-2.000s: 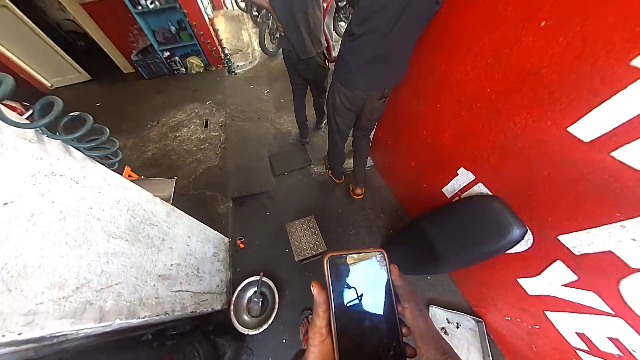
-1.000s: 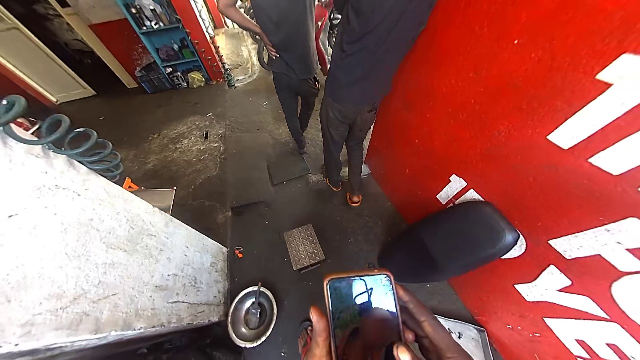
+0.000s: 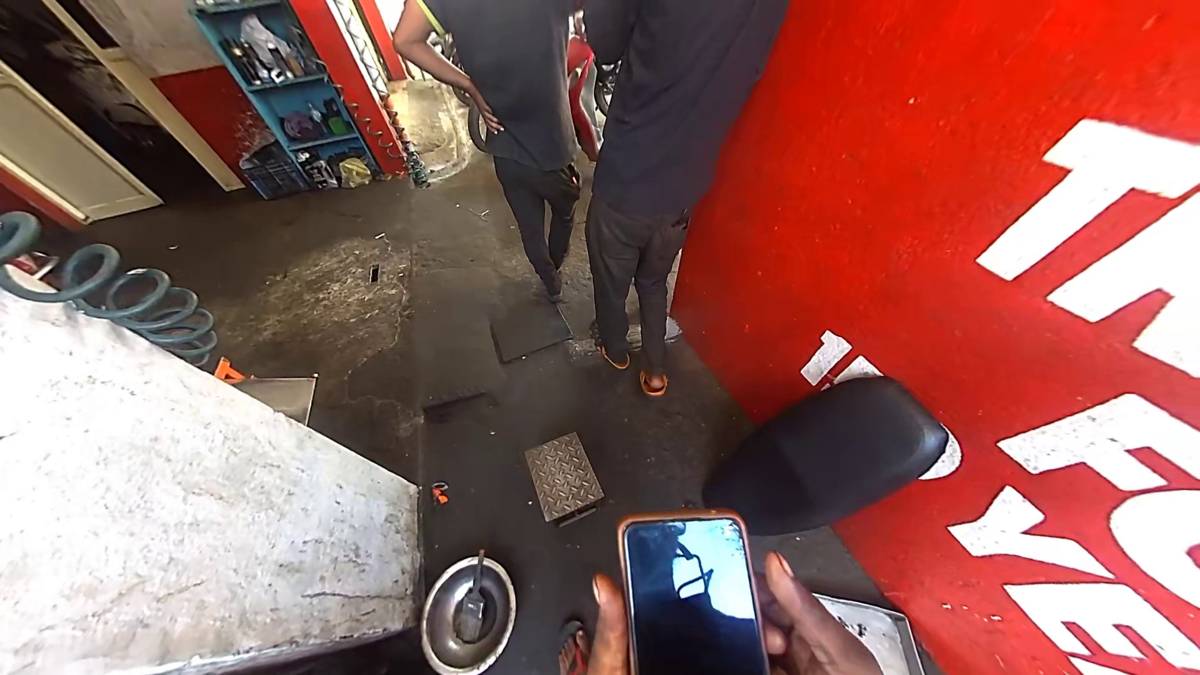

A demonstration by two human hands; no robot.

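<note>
A smartphone [image 3: 694,600] in an orange-brown case is upright at the bottom centre, its dark screen showing bright reflections. My left hand [image 3: 607,628] grips its left edge; only the thumb and a little more show. On its right side, my right hand [image 3: 811,623] holds the case, with a finger or thumb raised beside the edge. The lower end of the phone is cut off by the frame. Behind and right of it is a black motorcycle seat [image 3: 830,455]. A metal bowl [image 3: 469,614] with a brush [image 3: 472,605] in it stands on the floor to the left.
Two people [image 3: 525,84] [image 3: 689,103] stand ahead, facing away. A white wall [image 3: 187,487] is at left, with a coiled blue hose [image 3: 141,300] above. A red wall [image 3: 844,234] runs along the right. A checkered metal plate [image 3: 564,476], a metal tray [image 3: 872,633] and a blue shelf [image 3: 281,89] also show.
The person on the left, partly out of frame two seconds ago, now shows more, with a hand on the hip. Both my hands keep hold of the phone, whose screen reflections have changed.
</note>
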